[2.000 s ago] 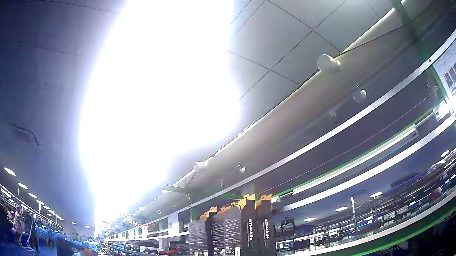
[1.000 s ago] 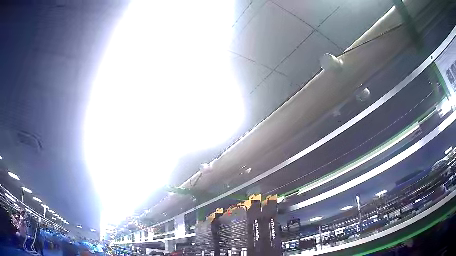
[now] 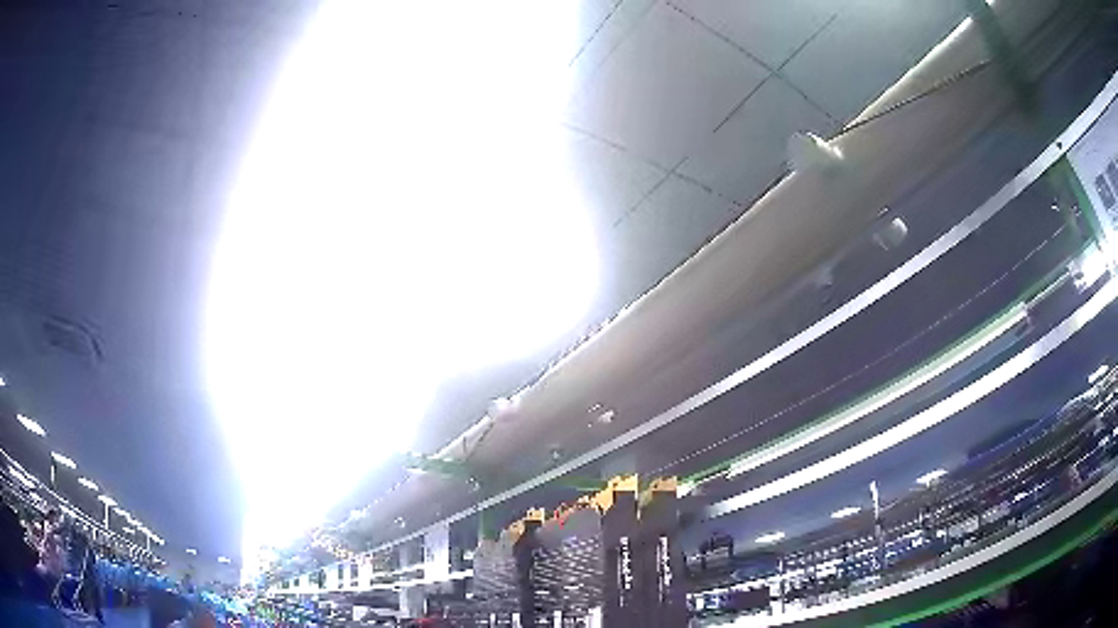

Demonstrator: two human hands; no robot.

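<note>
Neither of my hands is in the picture. Nearest in front of me is a group of tall dark cartons with pale side lettering and ragged orange-yellow tops, standing upright at the bottom centre. Their lower ends are cut off by the picture's edge. Left of the lettered ones is a stack with fine pale stripes.
Long pale rails with green edging curve across the right side. A white sheet hangs at the far right edge. Blurred people in pink and blue are at the lower left. White ceiling glare fills the upper middle.
Against two seconds ago, the cartons and rails have shifted slightly to the right in the picture. Compared with one second ago, the view is almost the same. No hand has appeared.
</note>
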